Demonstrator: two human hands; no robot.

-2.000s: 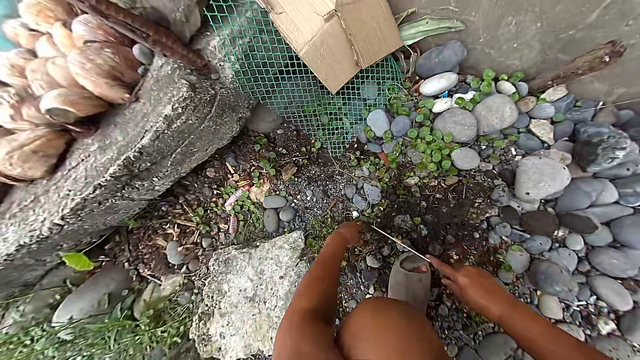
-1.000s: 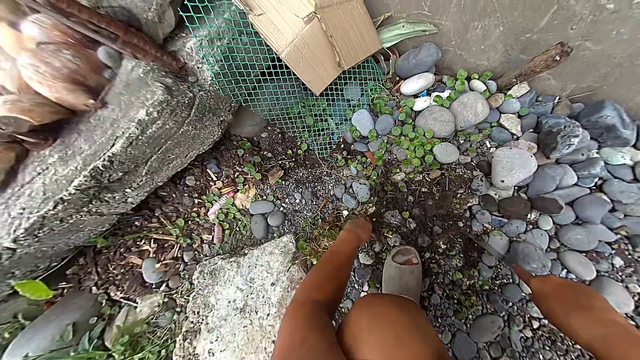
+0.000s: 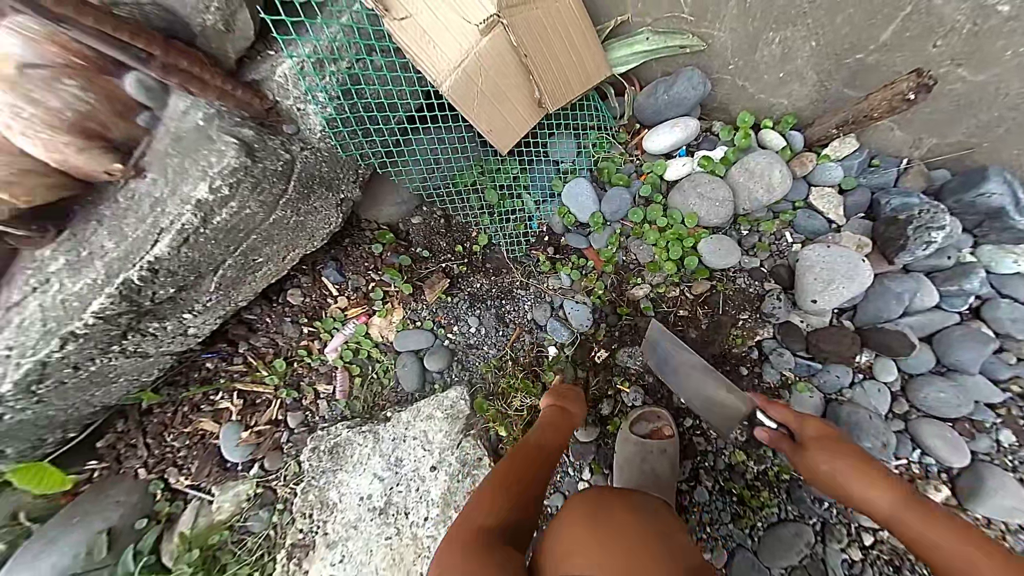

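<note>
My right hand (image 3: 808, 440) is closed round the handle of a cleaver (image 3: 694, 379), whose broad metal blade points up and left above the pebbly soil. My left hand (image 3: 563, 400) reaches down to the ground beside a patch of small weeds (image 3: 512, 400); its fingertips are at a small greyish thing, and whether they grip it I cannot tell. Between my hands are my bent knee and a foot in a grey slide sandal (image 3: 650, 456). Low round-leaved plants (image 3: 664, 240) grow among the stones farther off.
A pale flat rock (image 3: 392, 488) lies left of my left arm, with a long grey boulder (image 3: 184, 240) beyond. Green plastic mesh (image 3: 448, 152) and cardboard (image 3: 512, 64) lie ahead. Rounded stones (image 3: 832, 276) cover the right side, below a concrete wall (image 3: 800, 56) and a wood piece (image 3: 872, 104).
My right hand with the cleaver moved out to the right, then back in toward the left, and the blade's broad side now shows. My left hand stays low near the weeds.
</note>
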